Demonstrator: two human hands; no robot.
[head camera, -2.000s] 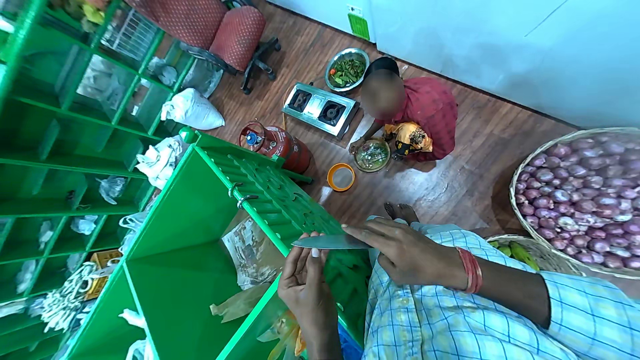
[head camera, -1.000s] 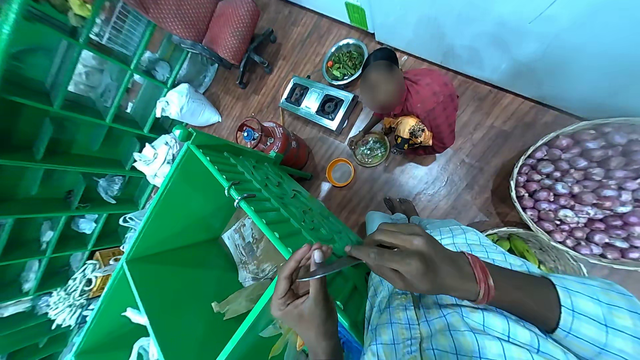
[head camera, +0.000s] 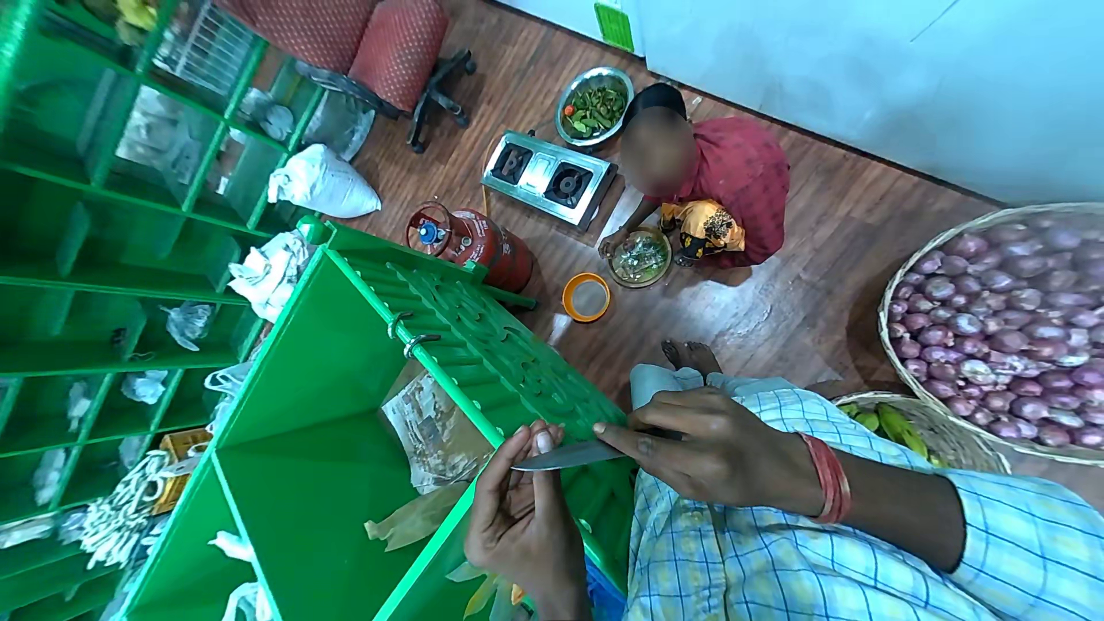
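Note:
A kitchen knife (head camera: 573, 454) is in my right hand (head camera: 716, 444), which is closed around its handle with the index finger along the blade. The blade points left, its tip close to the fingers of my left hand (head camera: 526, 509). That hand is turned palm up, its fingers curled and thumb raised behind the blade; whether something small sits between its fingertips cannot be told. Both hands are above the edge of a green metal rack (head camera: 517, 354). Papers (head camera: 435, 431) lie inside the green compartment to the left.
A person (head camera: 737, 190) crouches by a bowl (head camera: 641, 257), an orange container (head camera: 586, 297), a two-burner stove (head camera: 549, 179) and a red gas cylinder (head camera: 479, 246). A basket of onions (head camera: 992, 328) stands right, beside a smaller basket (head camera: 927, 423). Green shelves (head camera: 112, 285) fill the left.
The knife blade was level above the left fingertips, then tilted down between the fingers, and now lies across them again. The knife stays in my right hand throughout.

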